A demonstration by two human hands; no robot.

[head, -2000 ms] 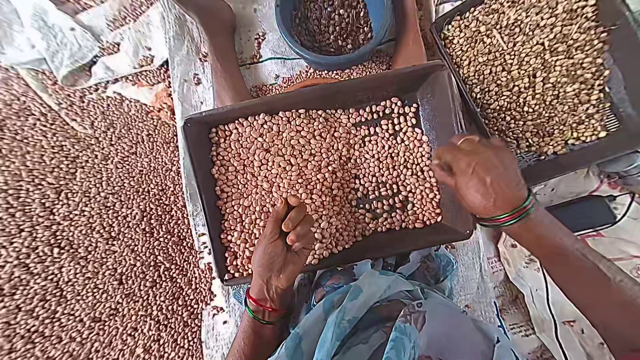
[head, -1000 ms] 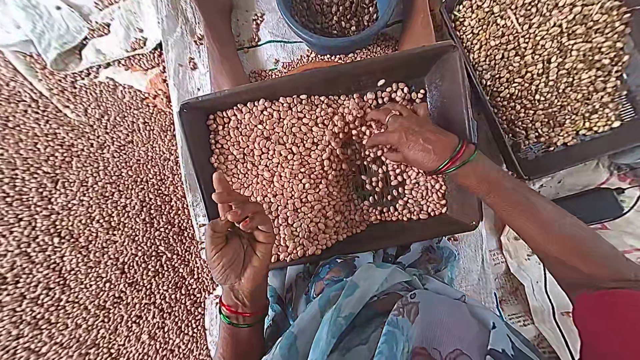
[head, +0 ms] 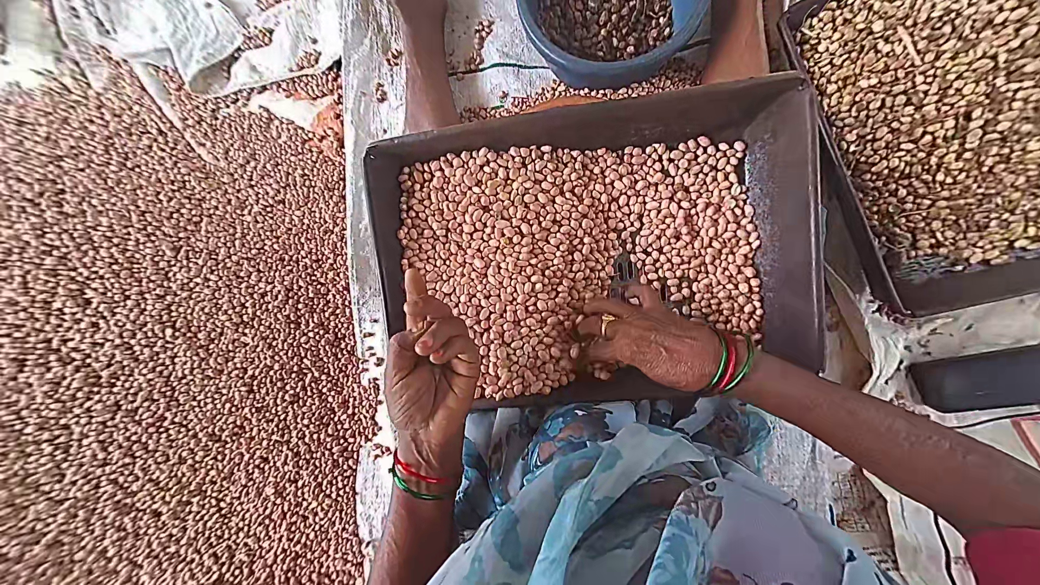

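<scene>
A dark rectangular tray (head: pixel 792 219) with a slotted bottom lies across my lap, holding a spread of pinkish shelled peanuts (head: pixel 520 244). My left hand (head: pixel 432 366) is palm up over the tray's near left corner, index finger raised and the other fingers curled; a small bit seems pinched by the thumb, too hidden to name. Fingers bent, my right hand (head: pixel 650 337) rests among the peanuts at the near side, right of the middle. It wears a ring and bangles. Slots of the bottom show just beyond its fingers.
Beyond the tray stands a blue tub (head: pixel 601 75) of darker nuts between two bare legs. A second dark tray (head: pixel 967 288) with yellowish-brown nuts is at the right. A large heap of peanuts (head: pixel 179 341) covers the left. White sheeting (head: pixel 370 268) lies underneath. A dark flat object (head: pixel 979 379) lies lower right.
My right hand has moved from the tray's right rim into the peanuts, then toward the near side. The left hand has shifted left from over the peanuts, and its index finger is now raised.
</scene>
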